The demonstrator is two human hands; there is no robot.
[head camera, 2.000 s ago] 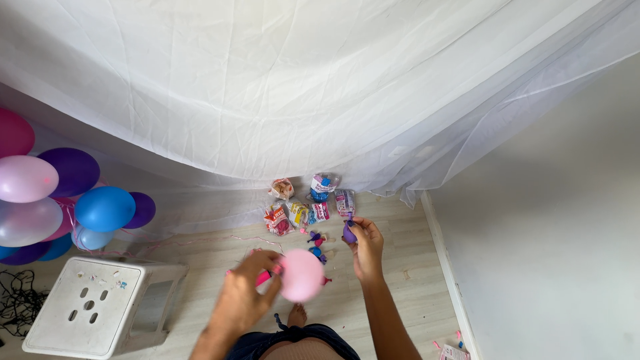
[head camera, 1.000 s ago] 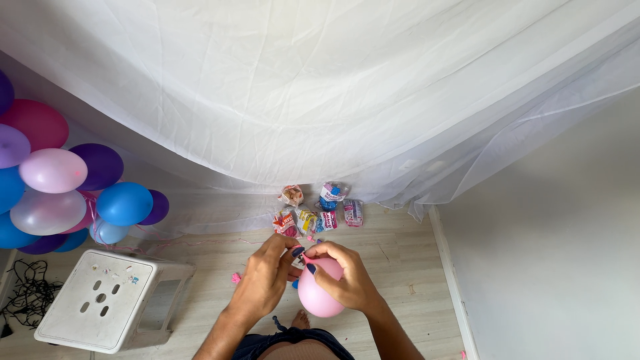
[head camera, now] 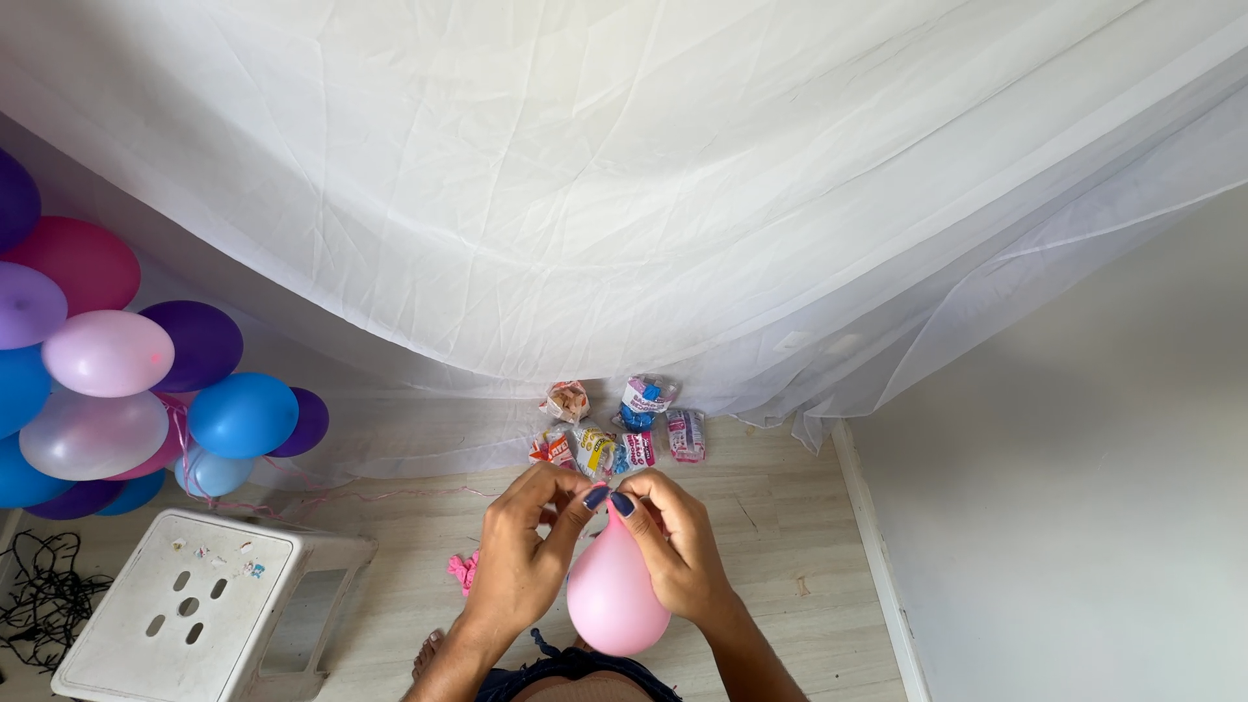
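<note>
A small inflated pink balloon hangs with its round body down between my hands, low in the middle of the view. My left hand pinches its neck from the left between thumb and fingers. From the right, my right hand pinches the same neck, thumb tip close to the other thumb. The fingers cover most of the neck, so whether it is knotted cannot be seen. Just beyond the hands, several plastic packets of balloons lie on the floor.
A garland of blue, purple and pink balloons hangs at the left. Under it stand a white plastic stool and a tangled black cable. White sheer fabric drapes ahead. Pink deflated balloons lie left of my left hand; a grey wall rises right.
Two seconds ago my hands were apart, the left with the inflated pink balloon and the right with a small purple item. Now both hold the pink balloon's neck; the purple item is not visible.
</note>
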